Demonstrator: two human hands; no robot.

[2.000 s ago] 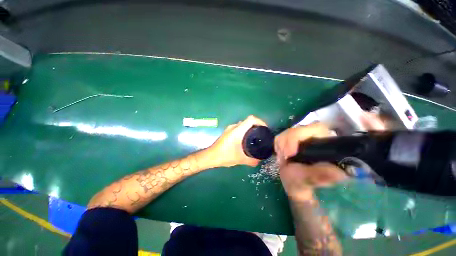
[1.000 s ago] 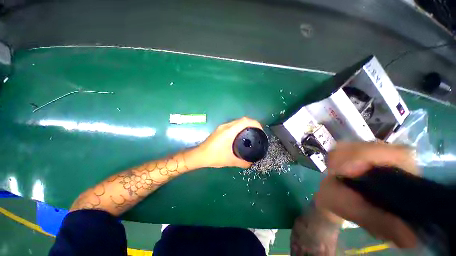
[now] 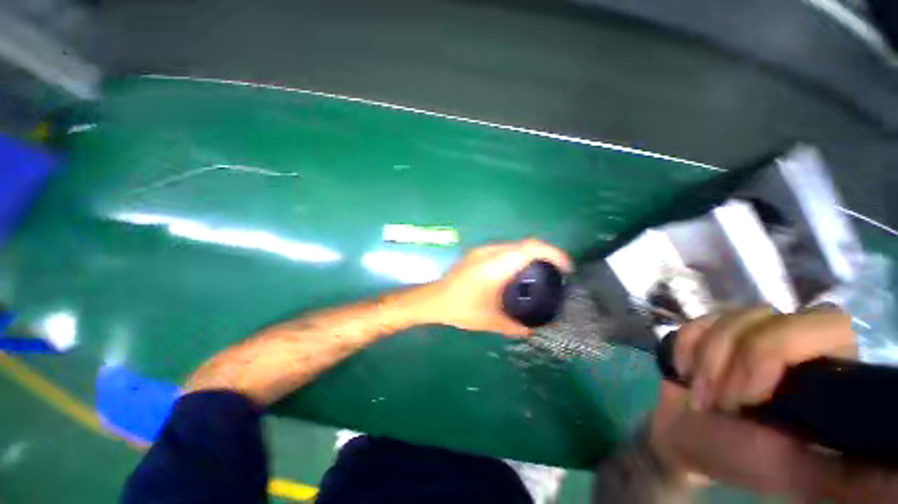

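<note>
My left hand (image 3: 487, 285) is wrapped around the black cylindrical housing (image 3: 534, 293), its round end facing up, above the green bench. My right hand (image 3: 743, 354) grips the black electric screwdriver (image 3: 837, 402) at the lower right. The screwdriver's front end is at the lower front of the screw feeder (image 3: 645, 258); its bit cannot be made out. Small screws (image 3: 576, 335) lie heaped between the housing and the feeder. The frame is blurred.
A lime-green and white tool (image 3: 420, 234) and a thin bent wire (image 3: 231, 168) lie on the green bench (image 3: 325, 207). A clear plastic bag (image 3: 874, 305) is right of the feeder. The dark conveyor (image 3: 394, 59) runs behind the bench. Blue plastic (image 3: 133, 402) shows below left.
The right hand with the screwdriver swung from beside the housing down to the right, then up to the feeder's front. The left hand still holds the housing. The view has shifted.
</note>
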